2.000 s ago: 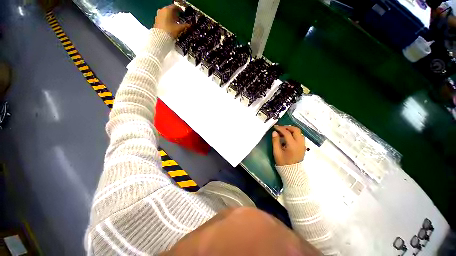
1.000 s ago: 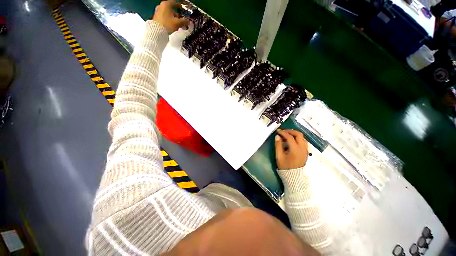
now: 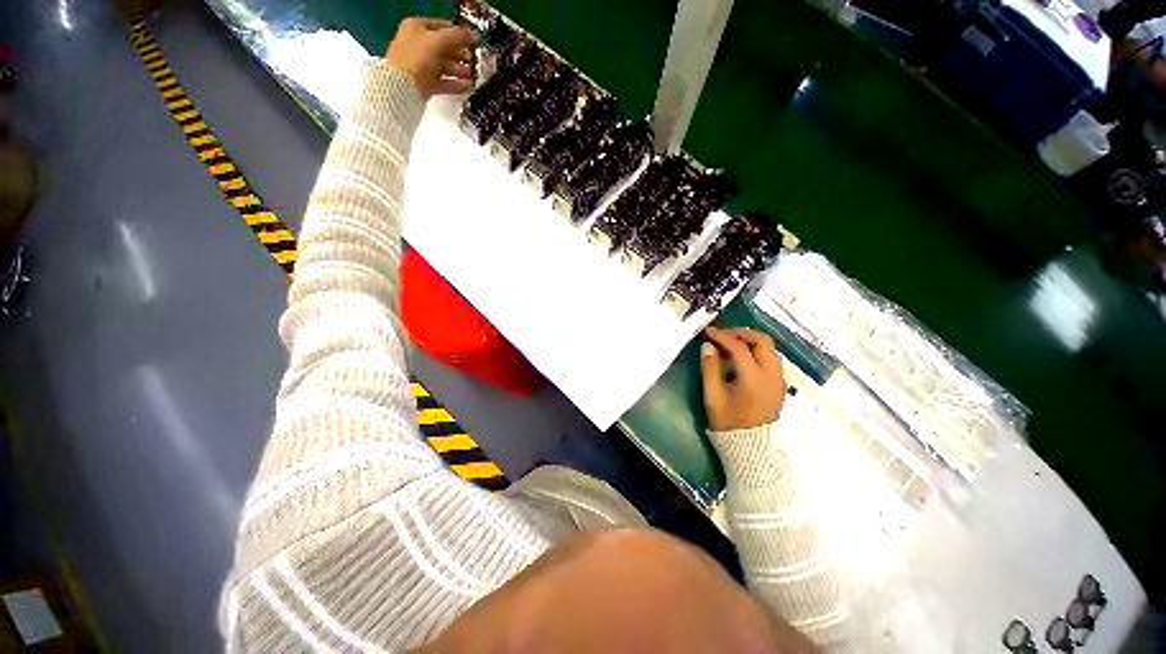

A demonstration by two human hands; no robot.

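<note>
Stacked modules (image 3: 575, 147) stand in dense dark rows along the far side of a white board (image 3: 537, 281). My left hand (image 3: 435, 56) is at the far left end of the rows, fingers curled beside the last dark pieces; whether it holds one cannot be told. My right hand (image 3: 743, 378) is at the board's right corner, thumb and forefinger curled towards each other with a gap in the palm; its fingertips are near the board's edge, and what they hold, if anything, is too small to tell.
A sheet of pale squares (image 3: 882, 447) lies right of my right hand, with clear plastic film packs (image 3: 895, 345) beyond it. Several black-framed modules (image 3: 1059, 634) lie at the lower right on a white sheet. A red object (image 3: 454, 326) is below the board. A grey post (image 3: 691, 77) rises behind the rows.
My left hand has drawn slightly back from the far end of the rows towards the board's near side. My right hand has stayed nearly in place.
</note>
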